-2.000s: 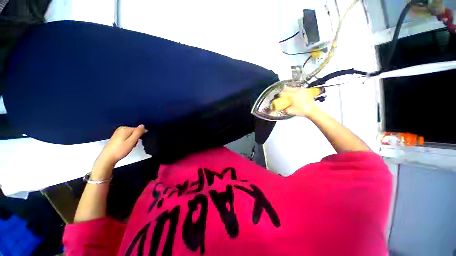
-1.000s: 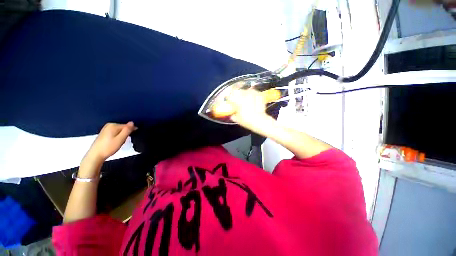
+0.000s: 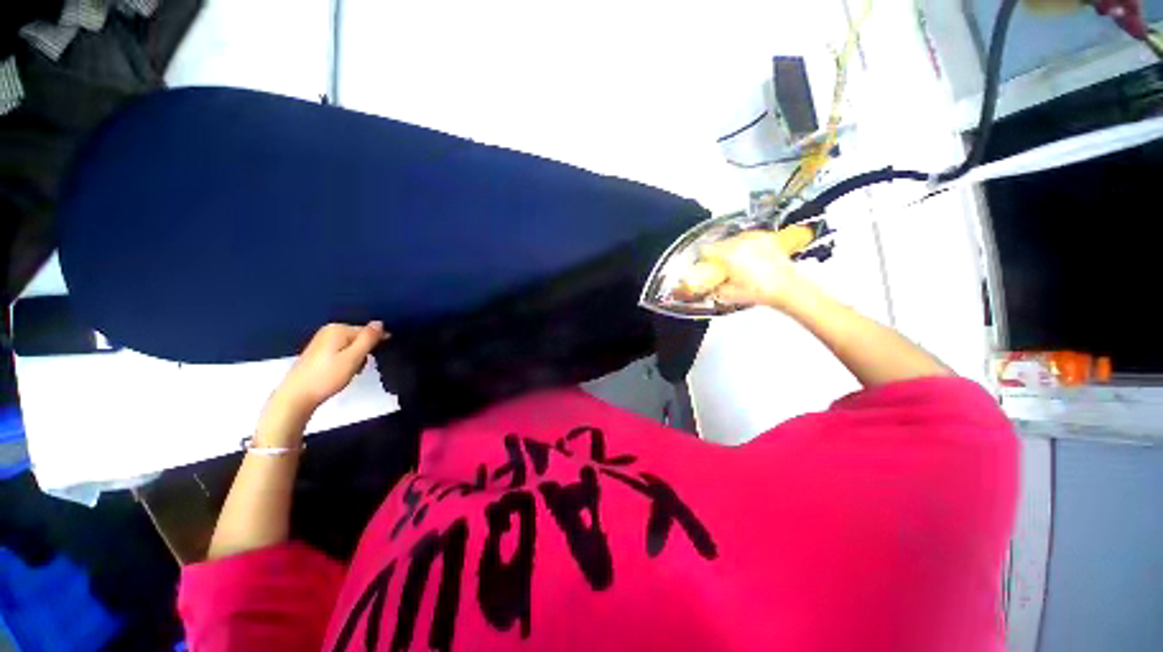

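Observation:
The steam iron (image 3: pixel 699 261), with a silver pointed body, is at the narrow right end of the navy pressing board (image 3: pixel 293 229), its tip pointing left. My right hand (image 3: pixel 753 270) is closed around its yellow-orange handle. The black garment (image 3: pixel 523 334) lies along the board's near edge and hangs down toward my body. My left hand (image 3: pixel 342 354) pinches the garment's left edge between thumb and fingers at the board's near edge. Whether the soleplate touches cloth or board is hidden.
A yellowish steam hose (image 3: pixel 829 140) and a black cord (image 3: pixel 880 176) run from the iron. A dark control box (image 3: pixel 793 96) sits behind it. Dark garments (image 3: pixel 83 96) are piled at the upper left. Blue plastic (image 3: pixel 51 592) shows at lower left. An orange bottle (image 3: pixel 1078 369) lies on the right ledge.
Compared with one second ago, the iron and my right hand have moved right along the board to its narrow end. My left hand stays at the garment's edge. The view has shifted slightly.

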